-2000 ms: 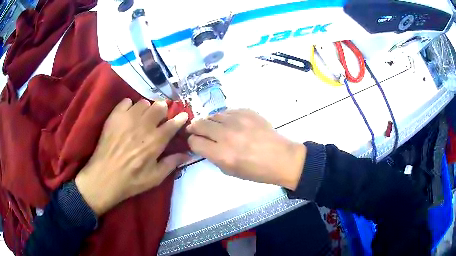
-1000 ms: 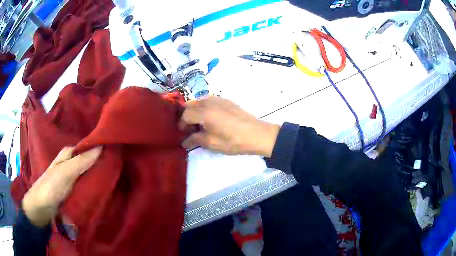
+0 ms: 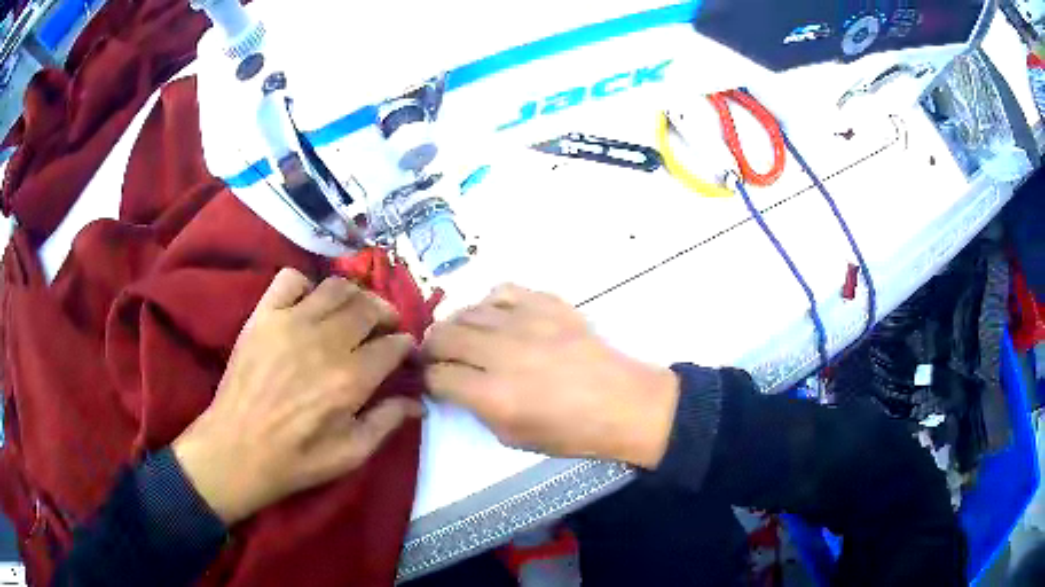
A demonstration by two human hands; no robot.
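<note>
The dark red garment piece point(image 3: 183, 275) lies in a heap left of the needle and hangs over the table's front edge. Its edge runs under the needle area of the white JACK sewing machine point(image 3: 516, 57), where the cloth is lit bright red. My left hand point(image 3: 304, 390) lies on the cloth, its fingertips pressing near the edge in front of the needle. My right hand point(image 3: 544, 373) pinches the cloth edge just right of my left fingertips. The greyish cylinder-like attachment point(image 3: 441, 241) stands beside the needle. The presser foot is too small to tell clearly.
Scissors with yellow and red loops point(image 3: 751, 138) lie on the table with a blue cord. A slim black tool point(image 3: 602, 151) lies left of them. A ruler strip point(image 3: 527, 493) runs along the front edge. Below right, a blue crate point(image 3: 1014, 459) holds black pieces point(image 3: 934, 344).
My left hand has moved from the lower left of the garment up to the cloth edge by my right hand. The raised cloth fold now lies flatter. The camera view has shifted slightly.
</note>
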